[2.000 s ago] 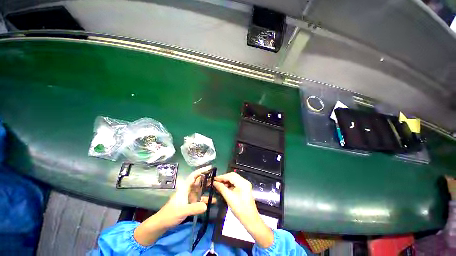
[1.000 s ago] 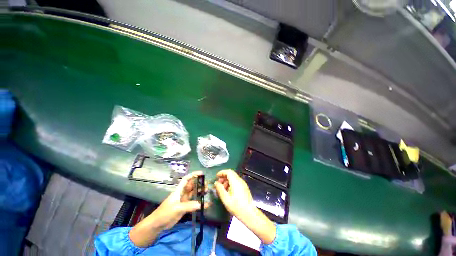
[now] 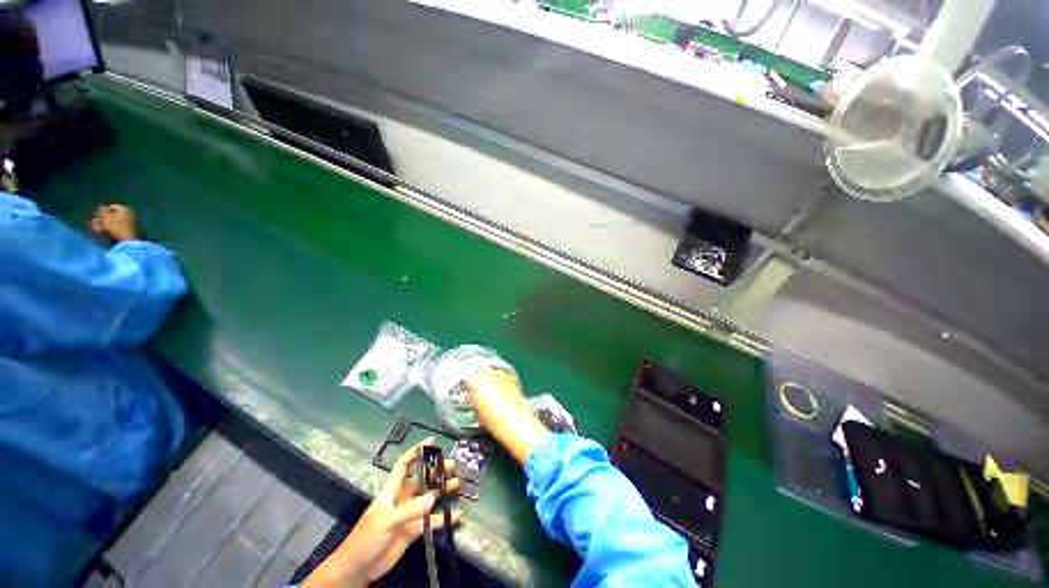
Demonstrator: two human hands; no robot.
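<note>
My left hand (image 3: 397, 523) holds a thin black phone part, seen edge-on (image 3: 438, 505), upright at the lower middle. My right hand (image 3: 492, 400) is at the middle clear bag of small parts (image 3: 456, 373); its fingertips are inside or over the bag and hidden, so I cannot tell what they hold. A flat black middle frame (image 3: 391, 442) lies on the bench behind my left hand. The bag with a green spot (image 3: 388, 365) lies left of the middle bag. A third bag (image 3: 554, 411) is partly hidden by my right arm.
The phone carrying tray (image 3: 679, 436) stands right of my right arm. Farther right are a grey mat (image 3: 794, 459), a tape ring (image 3: 798, 400) and a black pouch (image 3: 914, 482). A parts box (image 3: 710, 247) is on the partition. A person in blue (image 3: 86, 310) is at the left.
My right hand has left the held part and reached forward to the middle bag. My left hand still holds the black part. The view has swung up, showing the person at left.
</note>
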